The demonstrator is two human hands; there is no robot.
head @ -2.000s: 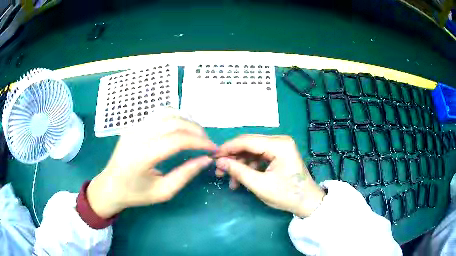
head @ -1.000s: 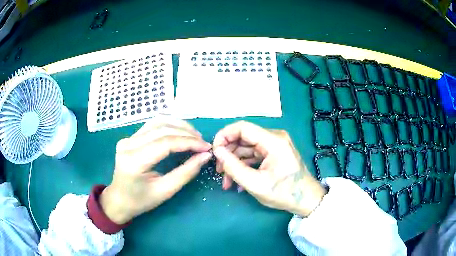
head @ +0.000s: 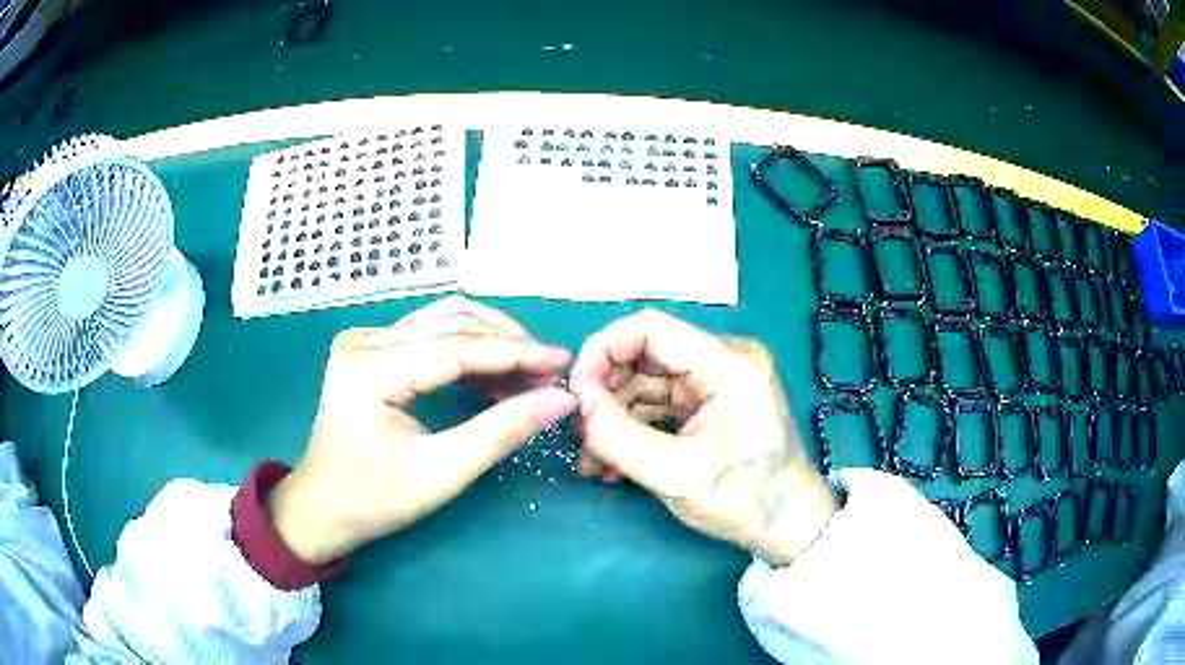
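My left hand (head: 422, 422) and my right hand (head: 695, 422) meet at the middle of the view, thumbs and index fingertips together. A tiny dark component (head: 568, 383) is pinched between the fingertips of both hands, mostly hidden by them. The other fingers of my right hand are curled. Tiny silvery loose parts (head: 543, 457) lie scattered on the green mat just below the fingertips. Two white component trays lie beyond my hands: the left tray (head: 247, 288) bears a full grid of small dark parts, the right tray (head: 598, 247) has a few rows at its top.
Rows of black housing frames (head: 845, 351) cover the right side; one tilted frame (head: 794, 183) lies beside the right tray. A white fan (head: 89, 286) with a cable stands at left. A blue bin (head: 1160, 270) is at far right. A dark green conveyor (head: 572, 59) runs behind, carrying a frame (head: 307, 21).
My hands stay together, with slight shifts of the fingers. The frame on the conveyor has moved right and away. The whole view has shifted a little.
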